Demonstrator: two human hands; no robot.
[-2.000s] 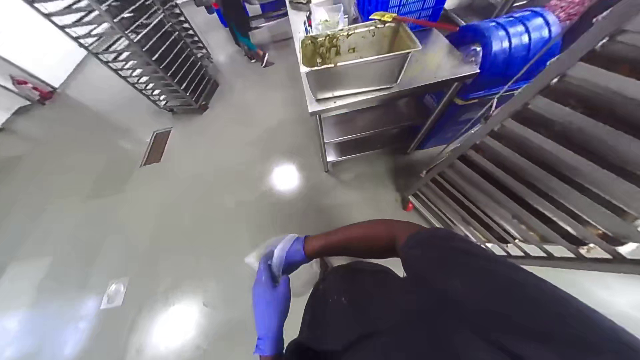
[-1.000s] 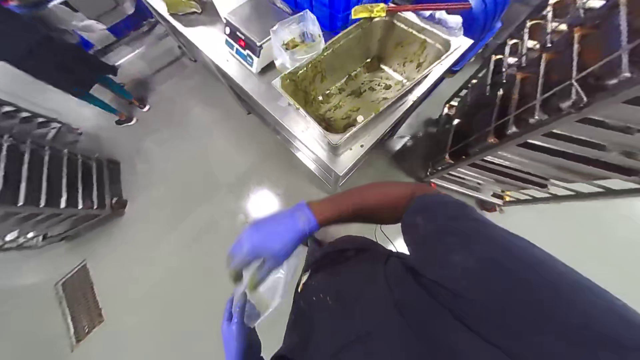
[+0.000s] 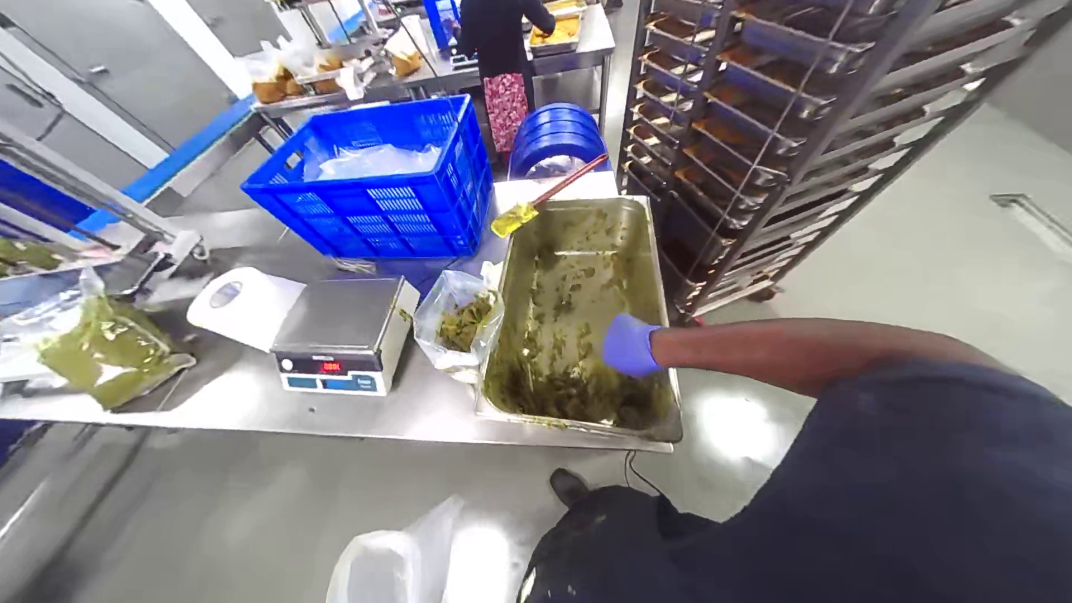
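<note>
My right hand (image 3: 632, 345), in a blue-violet glove, is inside the deep steel pan (image 3: 578, 301) near its right wall; its fingers are blurred and I cannot tell whether they hold anything. Green food residue smears the pan. My left hand is out of view; an open plastic bag (image 3: 394, 557) shows at the bottom edge. Left of the pan stands a clear bag with green food (image 3: 462, 322), beside a digital scale (image 3: 339, 327). A spatula with a yellow blade (image 3: 515, 219) and red handle rests at the pan's back left corner.
A blue crate (image 3: 381, 188) stands on the steel table (image 3: 251, 406). A filled bag of green food (image 3: 109, 352) lies at left. A tall tray rack (image 3: 779, 142) stands at the right. A co-worker (image 3: 502, 59) is behind, near blue barrels (image 3: 557, 134).
My right hand has moved from beside the plastic bag into the pan. My left hand has gone out of view. The view has swung up to the table.
</note>
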